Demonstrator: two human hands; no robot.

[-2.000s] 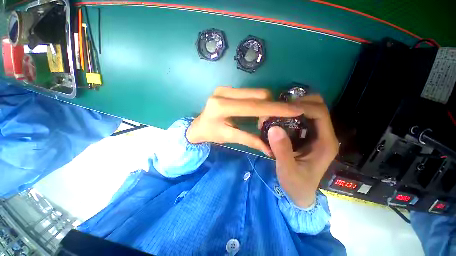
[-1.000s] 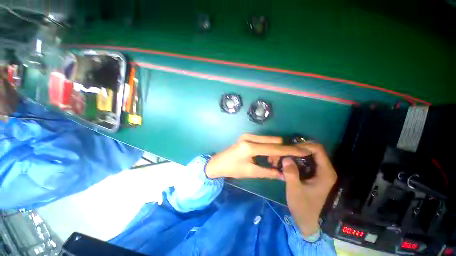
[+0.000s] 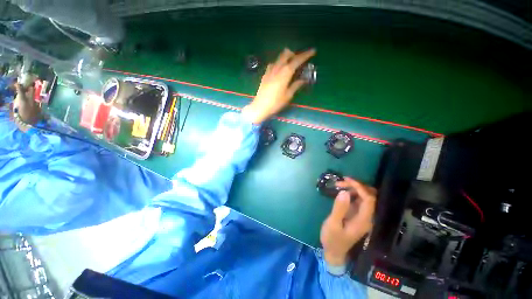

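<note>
My left hand (image 3: 277, 87) reaches far forward onto the dark green strip, its fingers apart around a round watch head (image 3: 310, 73); I cannot see a firm grip. My right hand (image 3: 349, 221) is over the mat at the lower right, with thumb and fingers apart. Its fingertips are at the right edge of another black watch head (image 3: 330, 183), which lies on the mat. Further watch heads lie beyond it on the mat (image 3: 339, 143), (image 3: 293, 145), and one (image 3: 267, 136) is partly hidden beside my left sleeve.
A black test fixture (image 3: 429, 233) with a red digit display (image 3: 387, 279) stands at right. A metal tray (image 3: 146, 154) and thin tools (image 3: 169, 128) lie at left, near another person's blue sleeve (image 3: 70, 169). Another watch head (image 3: 252, 62) is on the dark green strip (image 3: 373, 76).
My hands have parted from the watch head they held together. My left hand has moved forward onto the strip. My right hand has opened beside a watch head on the mat. The view has shifted.
</note>
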